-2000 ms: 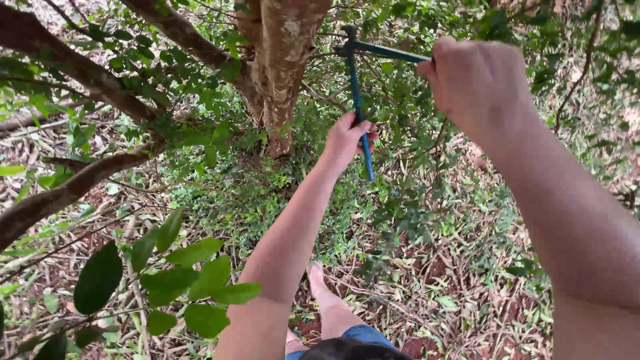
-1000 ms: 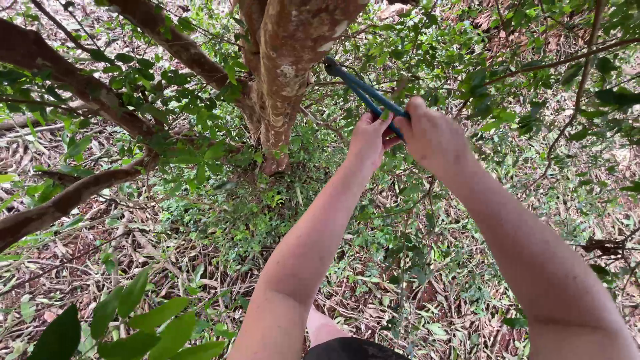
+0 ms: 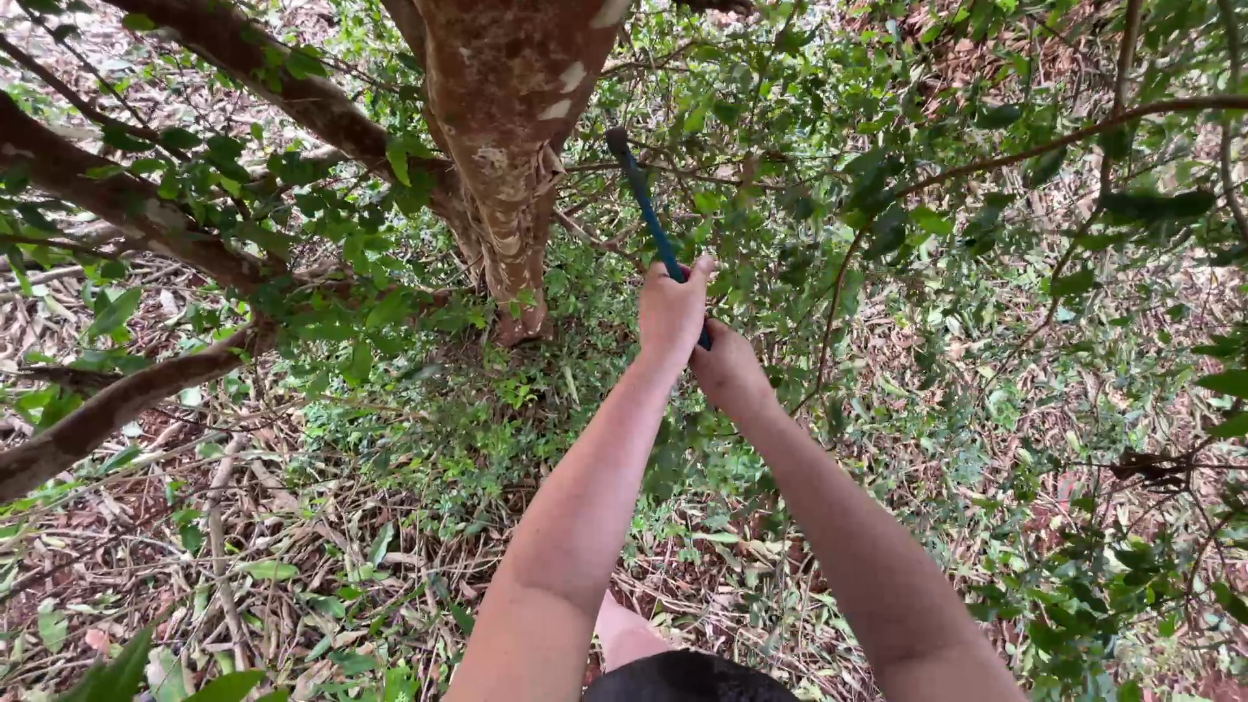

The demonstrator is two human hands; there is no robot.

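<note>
Blue-handled loppers (image 3: 648, 210) slant up and left from my hands, their dark head just right of the thick tree trunk (image 3: 512, 146). My left hand (image 3: 673, 307) grips the handles partway down, its thumb along them. Lower and to the right, my right hand (image 3: 731, 366) is closed on the handle end. The handles look together, one lying over the other. Thin leafy twigs surround the head; whether the blades touch any of them cannot be told.
Brown branches (image 3: 127, 210) spread across the left side. A thin branch (image 3: 1033, 132) arches over the right, with leafy shoots. Low green plants (image 3: 487, 419) grow around the trunk base, and leaf litter with cut stalks (image 3: 322, 585) covers the ground. My bare leg shows at the bottom.
The lopper handles, wide apart two seconds ago, have come together. My right hand has moved down and left, close to my left hand. The loppers now point more steeply upward.
</note>
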